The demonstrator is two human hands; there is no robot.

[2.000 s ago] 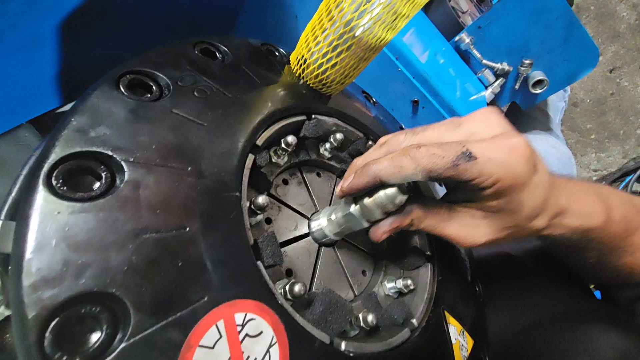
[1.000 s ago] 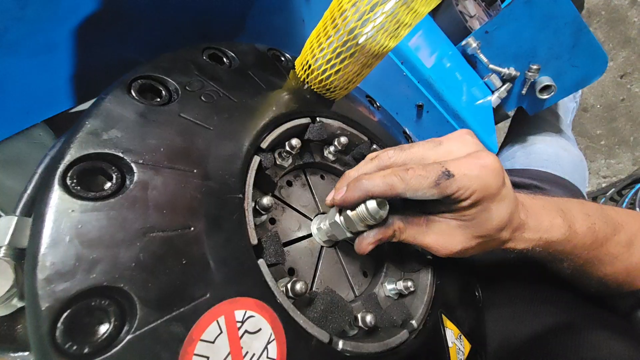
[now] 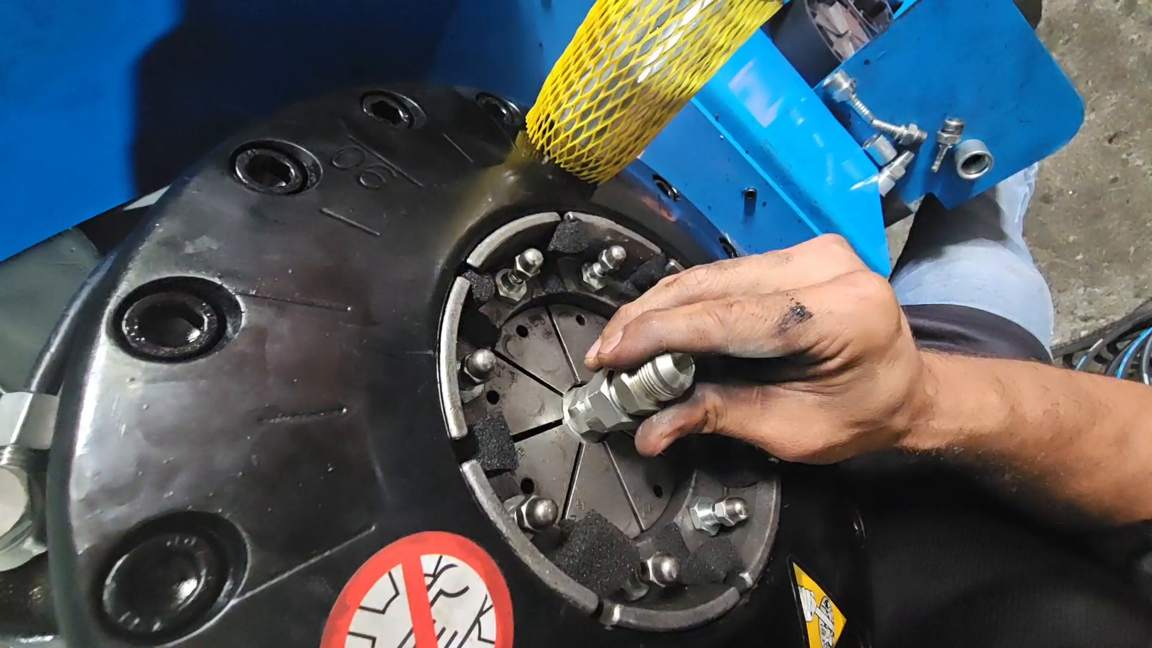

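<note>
My right hand (image 3: 765,351) comes in from the right with dark smudges on its skin. Its fingertips and thumb pinch a silver threaded hydraulic hose fitting (image 3: 630,391) from both sides. The fitting's inner end is at the centre of the wedge-shaped die segments (image 3: 531,396) of a black hose crimping machine head (image 3: 387,270); its threaded end points up and right. Around the segments, cap-nut studs (image 3: 538,513) and black foam pieces (image 3: 598,551) line the ring. How deep the fitting reaches into the centre is hidden. My left hand is out of view.
A yellow mesh sleeve (image 3: 630,90) over a thick hose rises from the head's top. Several metal fittings (image 3: 974,159) lie on a blue metal plate (image 3: 972,72) at upper right. A leg in jeans (image 3: 981,243) is beside it. Socket bolts (image 3: 175,322) ring the head.
My right hand, blurred two seconds ago, now shows sharply. Its fingers have shifted slightly around the fitting, leaving the threaded end more exposed. The fitting remains at the centre of the dies.
</note>
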